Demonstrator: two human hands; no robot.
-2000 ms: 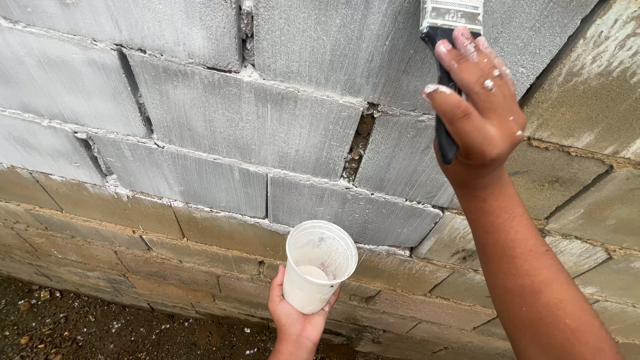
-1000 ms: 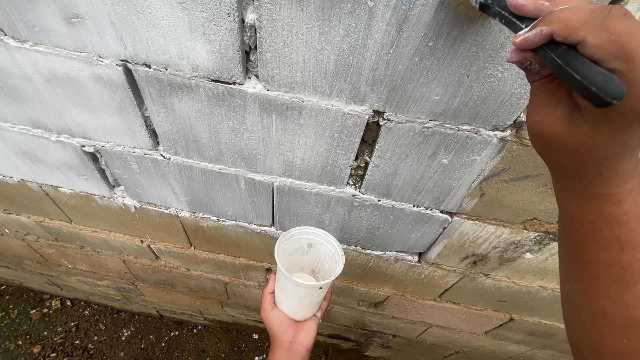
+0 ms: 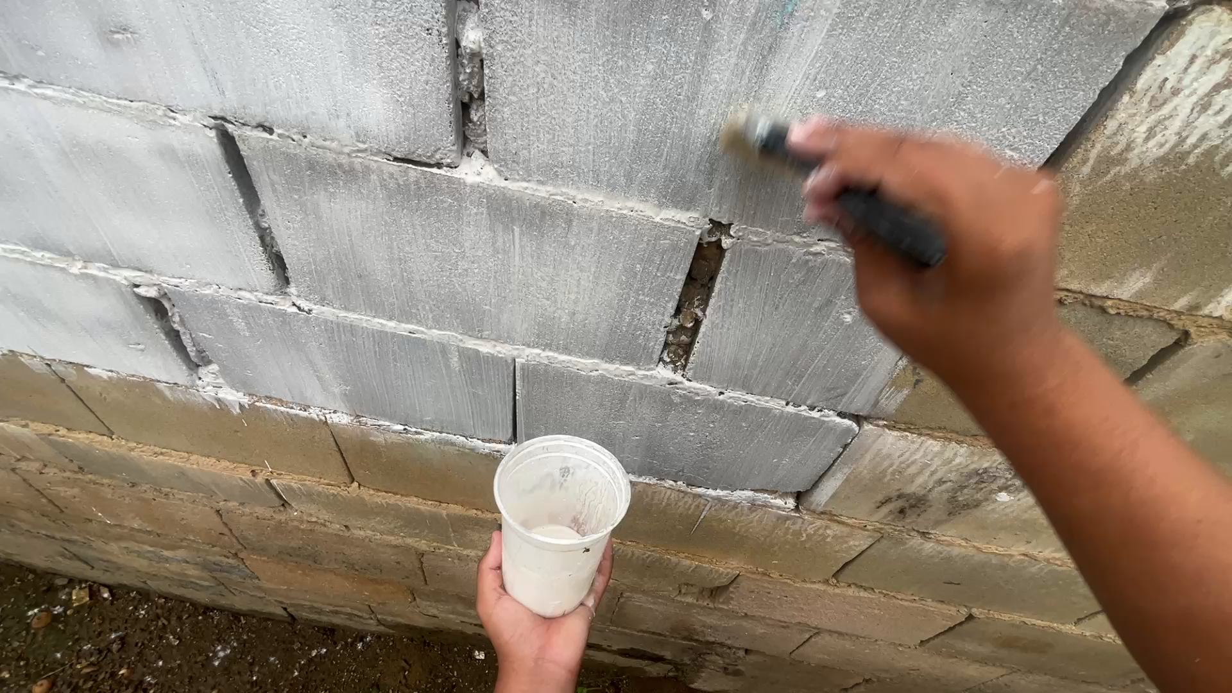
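My left hand (image 3: 541,626) holds a white plastic cup (image 3: 560,525) from below, with white paint low inside it. My right hand (image 3: 938,226) grips a paintbrush (image 3: 890,226) by its black handle. The pale bristles point left and lie at a large grey-white block of the concrete block wall (image 3: 597,106); motion blurs them, so contact is hard to tell. Thin white coating with vertical streaks covers the upper blocks.
Uncoated brown blocks (image 3: 760,606) run along the wall's lower part and its right side (image 3: 1145,192). Open vertical joints (image 3: 695,298) show between some blocks. Dark soil with small stones (image 3: 192,635) lies at the wall's foot, bottom left.
From the upper right edge of the view, my right hand has come left and down with the brush, whose bristles now show against the wall. The cup stays in my left hand.
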